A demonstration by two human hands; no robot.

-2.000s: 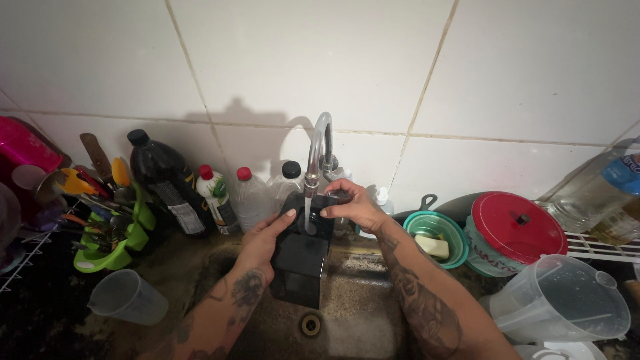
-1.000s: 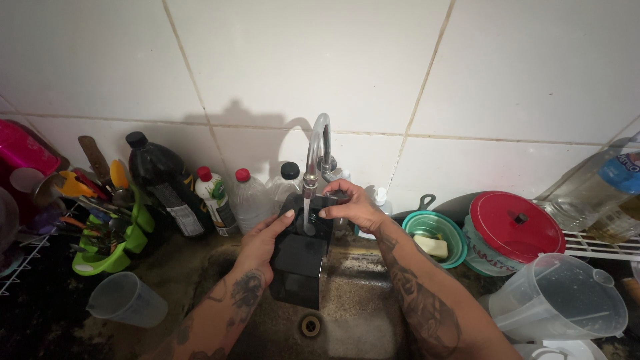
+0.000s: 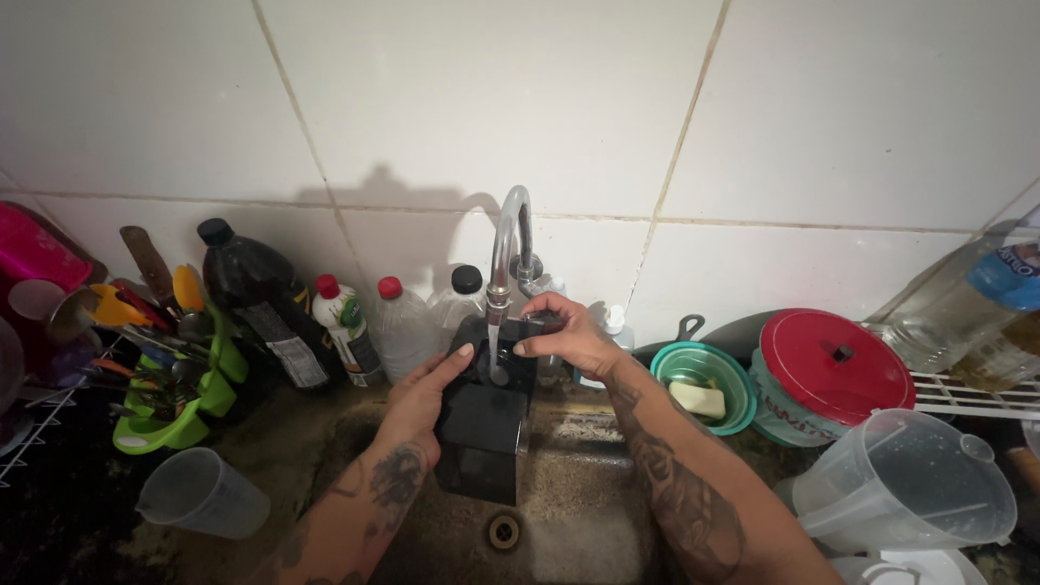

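A glossy black box-shaped container (image 3: 481, 439) is held tilted over the sink (image 3: 585, 487), beneath the curved metal faucet (image 3: 508, 236). Water runs from the spout onto its upper part. My left hand (image 3: 418, 406) grips the container's left side, thumb on top near the stream. My right hand (image 3: 569, 333) is at the upper right, thumb and fingers pinched around a small dark part by the container's top edge; whether that part belongs to the container or the faucet, I cannot tell. The container's underside is hidden.
Several bottles, one dark (image 3: 260, 301), line the tiled wall. A green cutlery holder (image 3: 175, 422) and a clear plastic cup (image 3: 203, 494) stand left. Right are a teal bowl (image 3: 746, 382) with a soap bar (image 3: 697, 400), a red-lidded pot (image 3: 837, 366) and a clear pitcher (image 3: 910, 479).
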